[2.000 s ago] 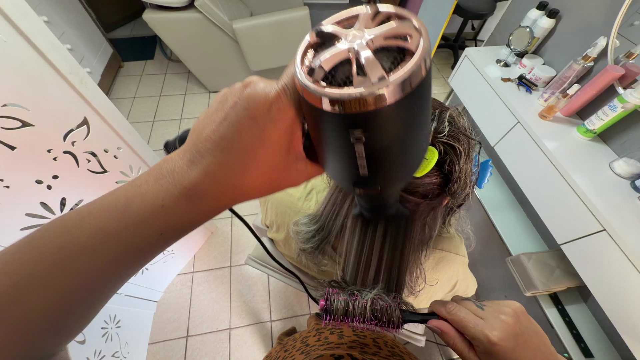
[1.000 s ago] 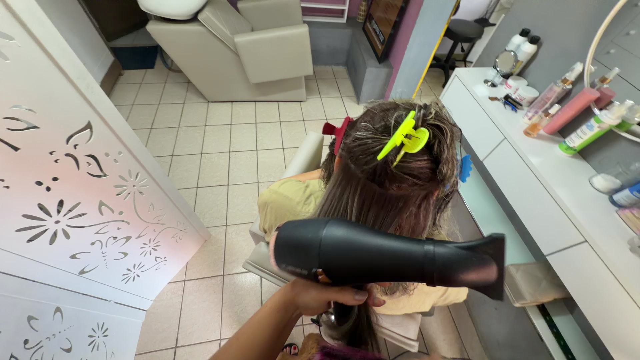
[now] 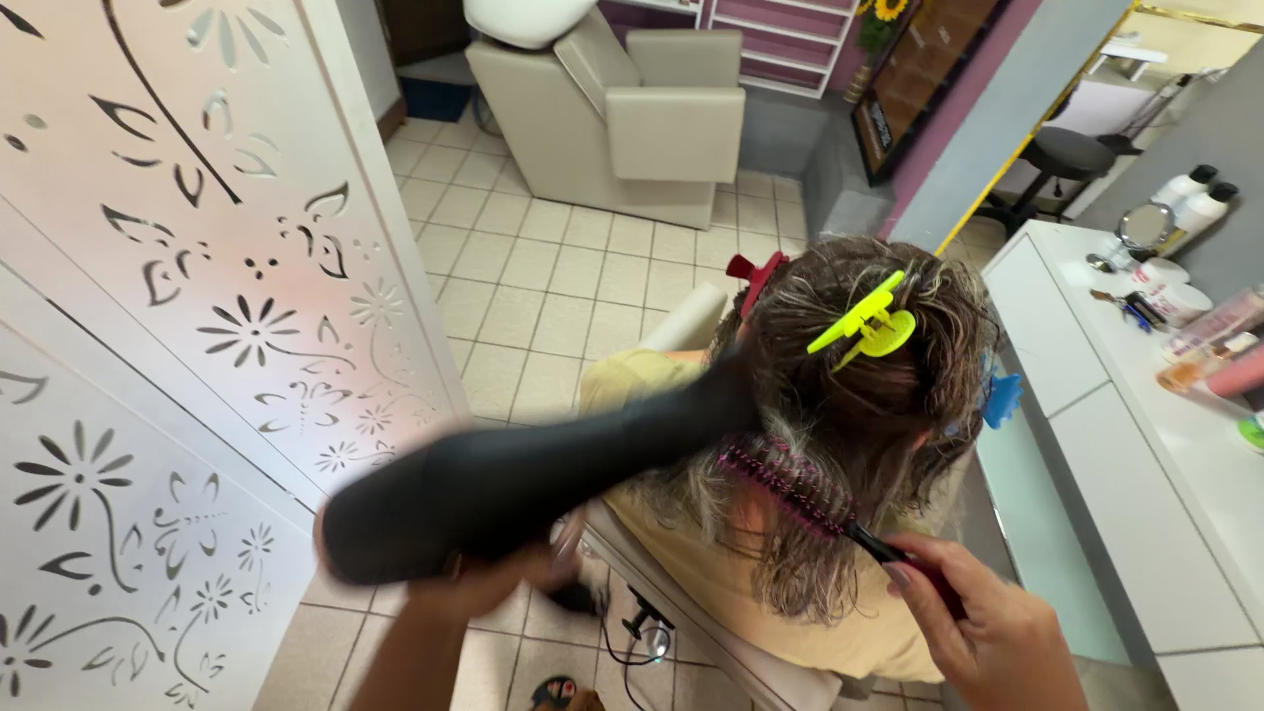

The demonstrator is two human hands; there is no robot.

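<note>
My left hand (image 3: pixel 494 583), blurred, is closed round the handle of a black hair dryer (image 3: pixel 533 474), whose nozzle points right at the hair of a seated person. In my right hand (image 3: pixel 987 622) is the dark handle of a round brush (image 3: pixel 790 486) with pink and black bristles. The brush lies in the lower hair (image 3: pixel 810 583) at the neck, just below the nozzle. A yellow-green hair clip (image 3: pixel 869 321) holds the hair at the crown, a red clip (image 3: pixel 755 278) the left side and a blue clip (image 3: pixel 1001 397) the right side.
A white cut-out floral panel (image 3: pixel 247 326) stands at left. A white counter (image 3: pixel 1136 395) with bottles, a small round mirror (image 3: pixel 1145 227) and jars runs along the right. A beige shampoo chair (image 3: pixel 632 118) is behind. Below the seated person's chair hangs a thin cord (image 3: pixel 607 632).
The dryer has swung from lying across the person's back, nozzle right, to the left of the head. The brush, at the hair ends two seconds ago, is now at the neck.
</note>
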